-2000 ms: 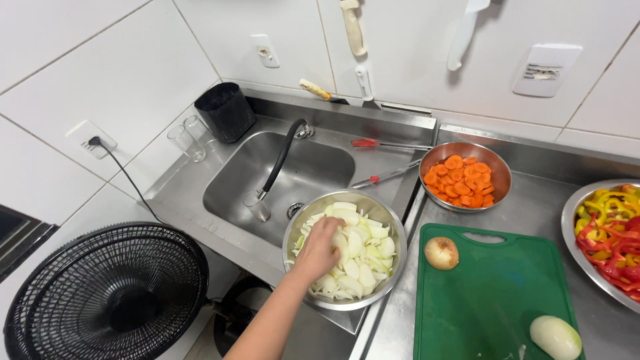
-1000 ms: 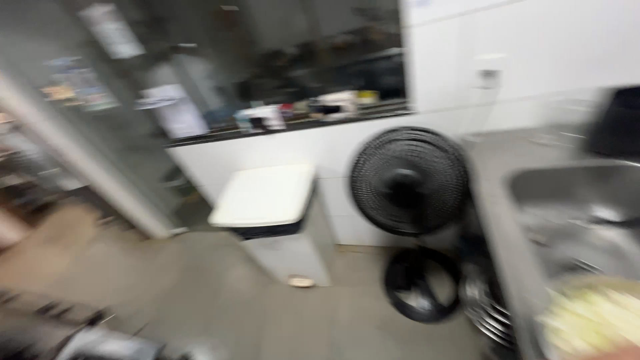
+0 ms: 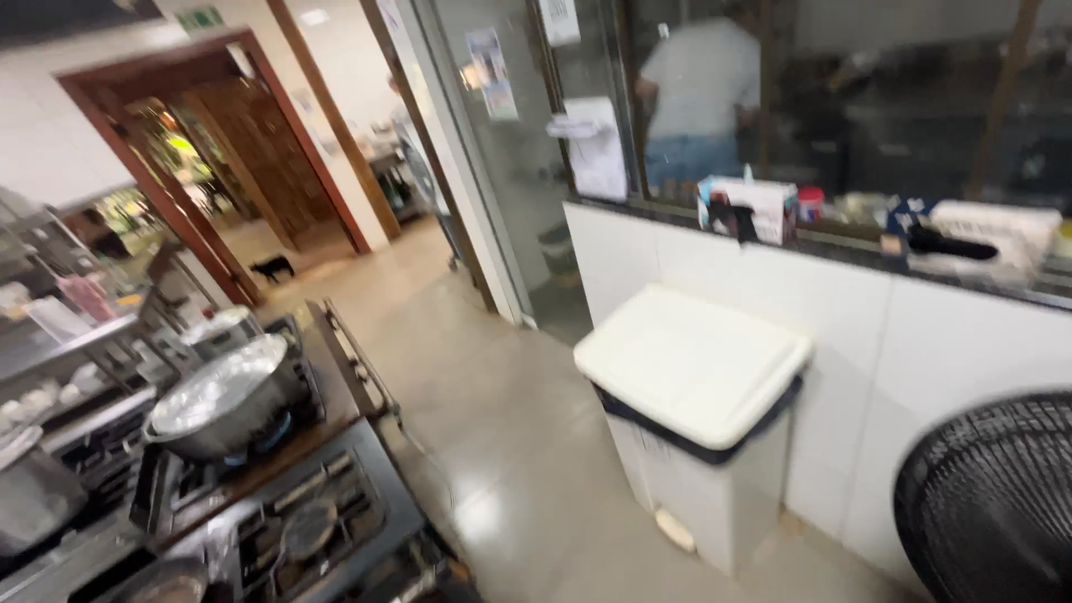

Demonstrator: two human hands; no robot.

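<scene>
Neither of my hands shows in the head view now. Left of the middle, a large metal pot (image 3: 222,398) with a shiny top sits over a blue flame on the gas stove (image 3: 310,532). Behind it stands another metal pot (image 3: 219,327), and a third pot (image 3: 38,494) is cut by the left edge. Right of the middle is a white pedal bin (image 3: 695,368) with its lid down over a dark liner. The view is blurred.
A black fan (image 3: 997,494) stands at the lower right. Boxes (image 3: 749,205) line the dark ledge (image 3: 846,260) below a window, where a person (image 3: 703,92) shows. A doorway (image 3: 226,167) with a small black animal-like shape (image 3: 272,268) lies beyond the floor (image 3: 477,402).
The view has swung far left from the sink to the stove and doorway. The hand that was in the bowl of sliced onions two seconds ago is out of view.
</scene>
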